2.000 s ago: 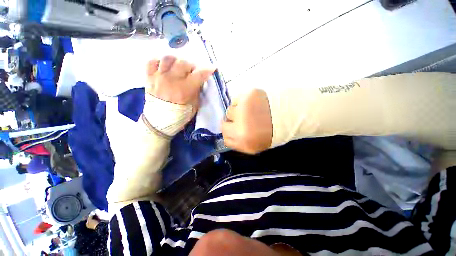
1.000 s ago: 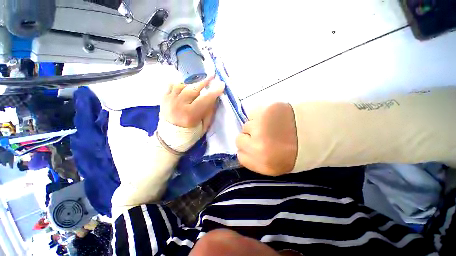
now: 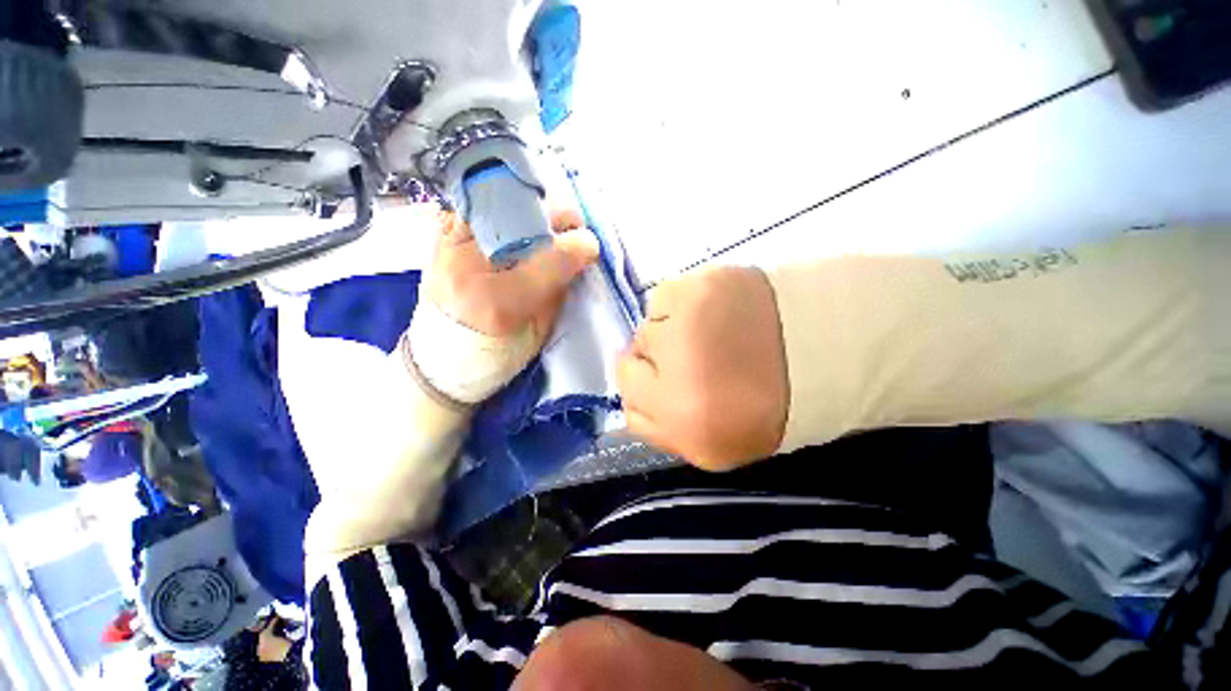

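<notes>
My left hand (image 3: 493,286) lies at the needle area of the white sewing machine (image 3: 270,122), partly hidden behind a grey-blue cylindrical part (image 3: 505,209). Its fingertips rest at a narrow blue-and-white strip (image 3: 610,257). My right hand (image 3: 709,367) is closed on the near end of this strip, with the fingers curled under. White fabric (image 3: 578,354) lies between the hands. A blue garment panel (image 3: 520,466) with a frayed edge hangs towards my lap, and more blue cloth (image 3: 250,432) lies left of my left forearm. The needle is hidden.
A curved metal bar (image 3: 203,277) runs left of the needle area. A black phone-like object (image 3: 1177,47) lies at the far right of the white table (image 3: 797,122). A grey unit with a ringed disc (image 3: 192,599) stands at lower left. Grey-blue cloth (image 3: 1100,506) is at lower right.
The machine head appears larger and lower in view. My left hand, first spread flat on the cloth, is now partly behind the cylindrical part. My right hand still holds the strip.
</notes>
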